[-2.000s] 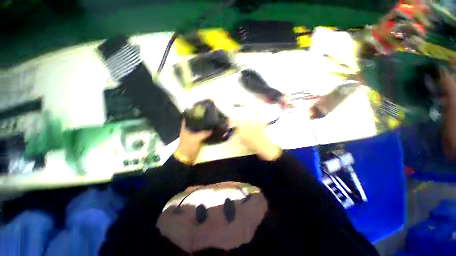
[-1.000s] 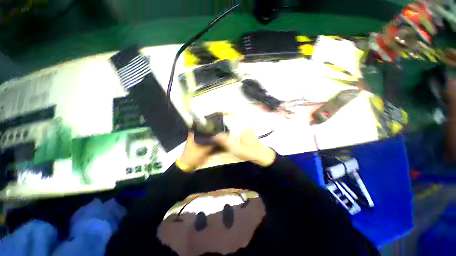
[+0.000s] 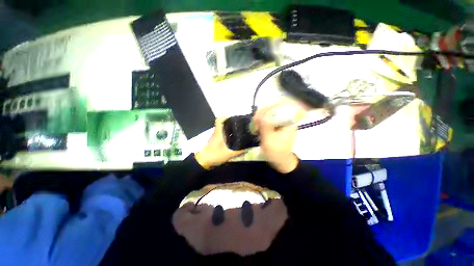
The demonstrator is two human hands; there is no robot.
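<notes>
A black socket unit [image 3: 240, 133] is held above the front edge of the table. My left hand [image 3: 215, 147] grips its left side. My right hand [image 3: 276, 133] is at its right side, fingers on or against it; a pale thin shape shows at these fingers, too blurred to name. A black power cord [image 3: 332, 53] rises from behind the unit and curves away to the right. The long black adhesive sheet [image 3: 183, 92] with rows of white dots lies to the left of the hands.
The test socket fixture [image 3: 243, 56] lies beside striped tape, with a black box [image 3: 320, 26] behind. A dark elongated object [image 3: 303, 89], a power strip [image 3: 385, 110] and thin wires lie right. Below right is the blue bin [image 3: 410, 208]. A neighbour's blue-clothed legs [image 3: 99, 208] show lower left.
The cord, which stood up behind the unit, now stretches to the right. The unit is now turned, with my right hand at its right side. The whole view has shifted.
</notes>
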